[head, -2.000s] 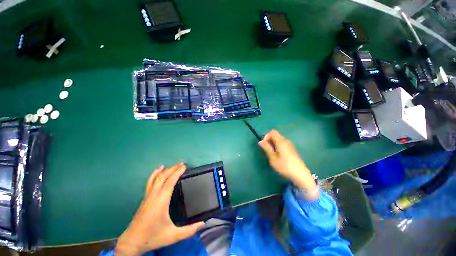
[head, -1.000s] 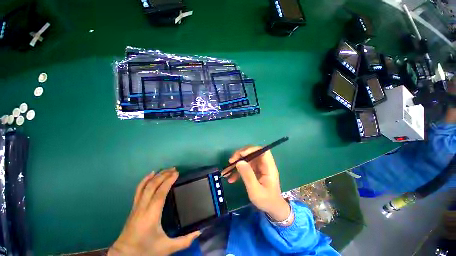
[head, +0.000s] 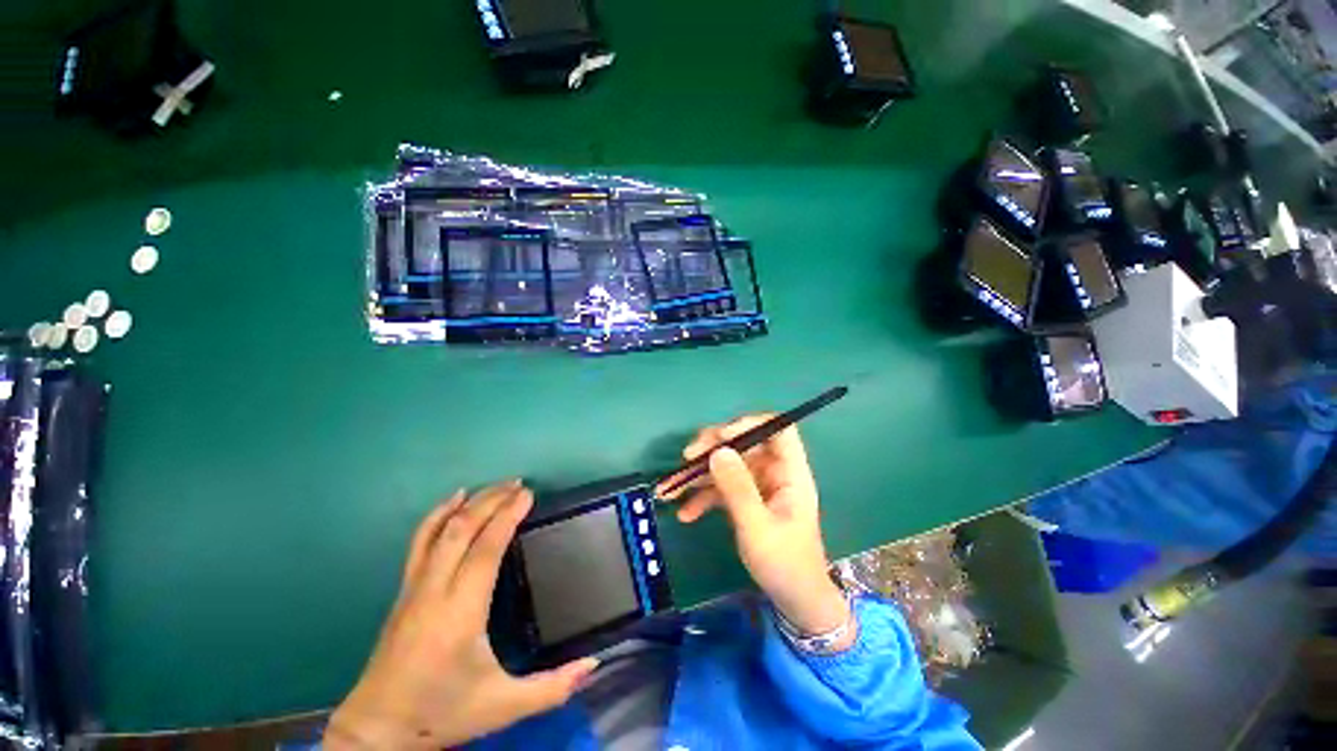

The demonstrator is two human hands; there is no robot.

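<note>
A black square display unit point(head: 584, 575) with a grey screen and a blue line with white button marks on its right edge lies at the bench's front edge. My left hand point(head: 455, 624) grips it from the left, fingers at its top corner and thumb along its lower side. My right hand point(head: 765, 517) holds dark tweezers point(head: 763, 434) like a pen. Their tip is at the unit's upper right corner, by the button marks; whether it touches cannot be told. Thin black bezels in a crinkled clear sleeve point(head: 565, 264) lie flat beyond the unit.
More display units point(head: 1000, 270) crowd the right beside a white box point(head: 1169, 345); others stand along the back. White discs point(head: 118, 324) and bezel packs point(head: 59, 543) lie at left. A green bin point(head: 1012, 624) with crumpled film and a yellow-banded hose end point(head: 1173, 599) are below right.
My right hand has come from the right to the unit, and the tweezers have turned, their tip now at its button edge. My left hand still holds the unit.
</note>
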